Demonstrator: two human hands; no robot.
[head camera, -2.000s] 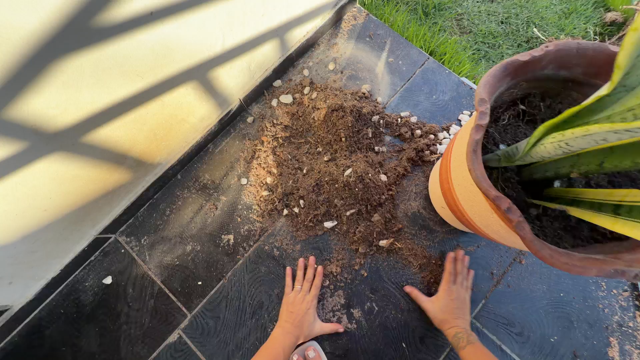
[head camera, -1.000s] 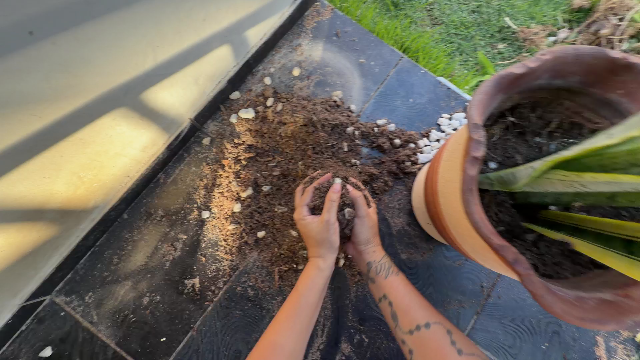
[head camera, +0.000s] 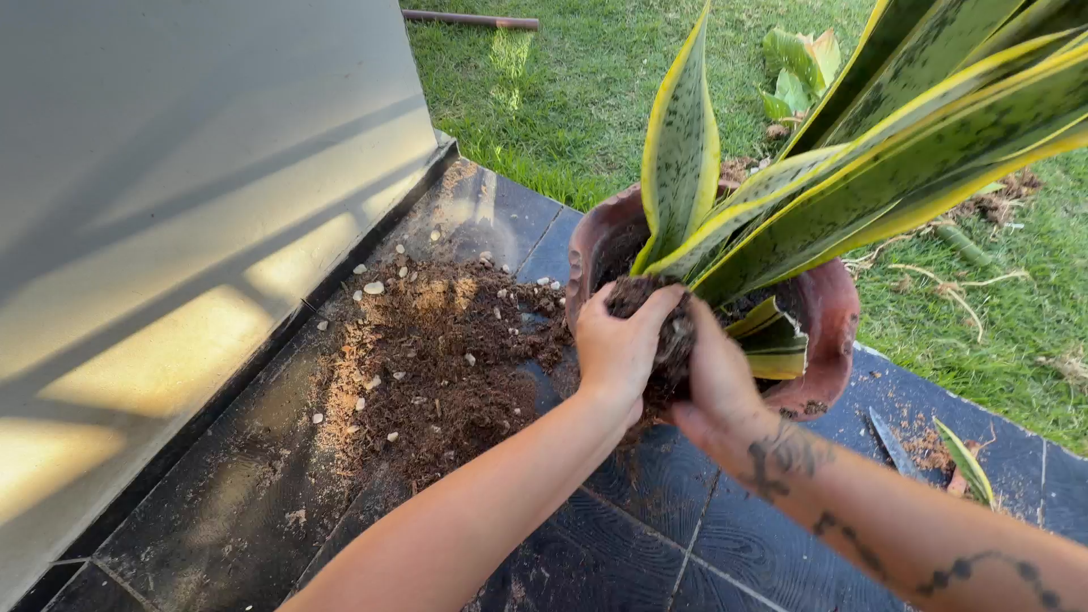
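Note:
My left hand (head camera: 619, 348) and my right hand (head camera: 718, 370) are cupped together around a clump of dark soil (head camera: 667, 340), with a few pale pebbles in it. They hold it at the near rim of a terracotta-coloured pot (head camera: 837, 319). A snake plant (head camera: 790, 221) with yellow-edged leaves rises from the pot, just beyond my hands. A short cut leaf piece (head camera: 772, 344) stands at the pot's right side. Left of the pot, a heap of loose soil (head camera: 459, 365) mixed with pebbles lies spread on the dark tiles.
A pale wall (head camera: 195, 195) with a dark skirting borders the tiles on the left. Grass (head camera: 552, 110) lies beyond the tile edge, with a brown pipe (head camera: 472, 19) and uprooted roots (head camera: 952, 289). A pointed blade (head camera: 894, 444) and a cut leaf (head camera: 965, 459) lie on the tiles at right.
From apart above the tiles, my hands came together in the soil heap, then moved right and up to the pot with a clump of soil. The view has swung toward the pot.

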